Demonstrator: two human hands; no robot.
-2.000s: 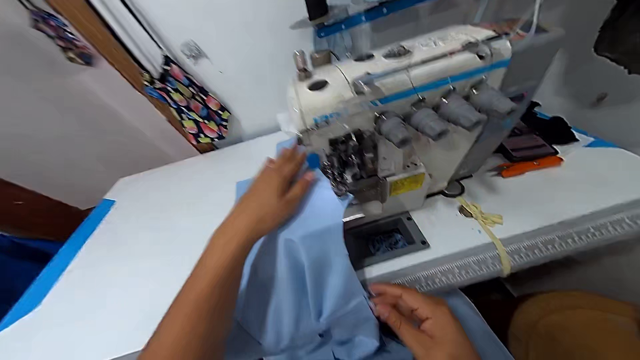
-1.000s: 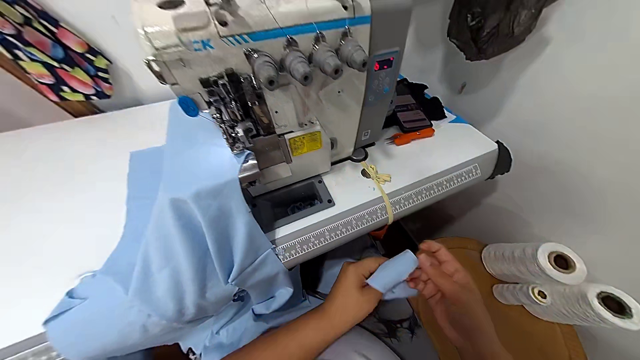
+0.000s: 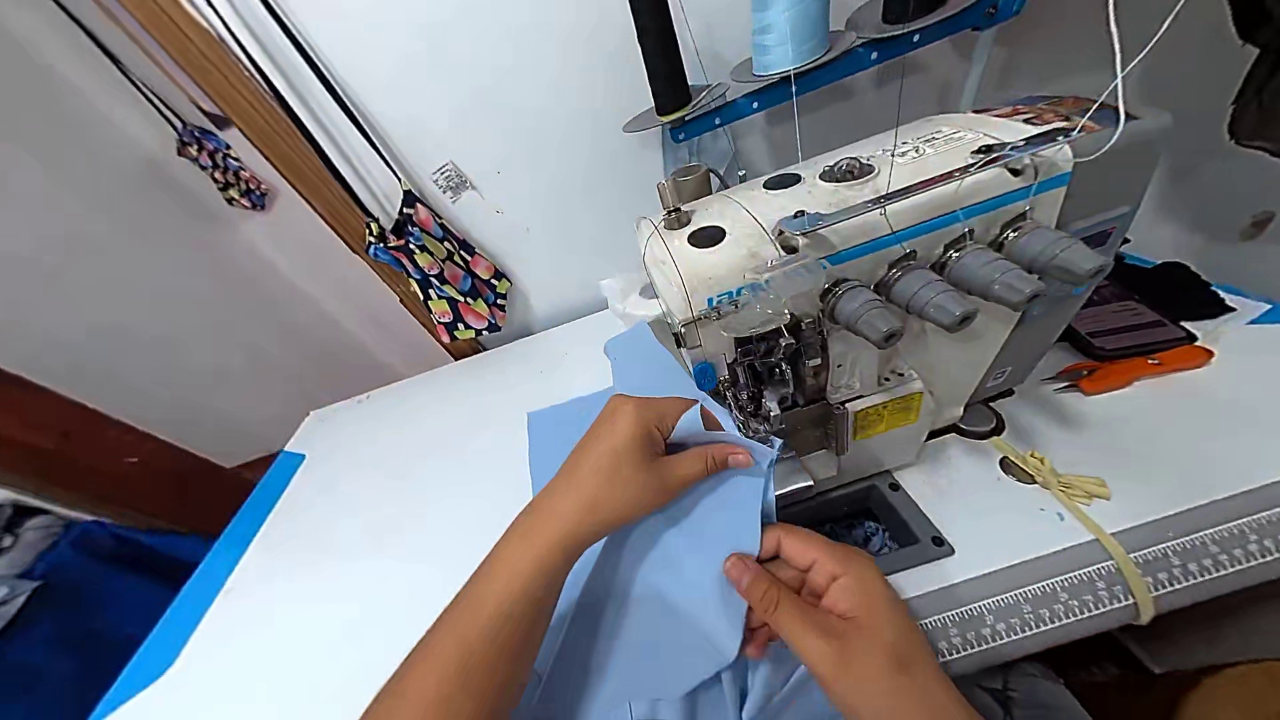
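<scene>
Light blue fabric [image 3: 660, 590] lies over the white table and runs up to the needle and presser area of a white overlock sewing machine [image 3: 890, 300]. My left hand [image 3: 650, 460] pinches the fabric's upper layer between thumb and fingers, just left of the machine's front. Lower down and to the right, my right hand [image 3: 810, 600] holds the fabric's right edge between thumb and fingertips. The needles and presser foot are partly hidden by the machine's guard and parts.
Orange-handled thread snips [image 3: 1150, 370] and a dark phone-like object [image 3: 1130, 320] lie right of the machine. A yellow tied strip [image 3: 1085, 500] crosses the table's ruler edge [image 3: 1100, 590]. Thread cones [image 3: 790, 35] stand on a blue rack behind.
My hands have come up from below the table edge, where they held a small fabric piece a second ago, to the fabric beside the machine. The view has swung left.
</scene>
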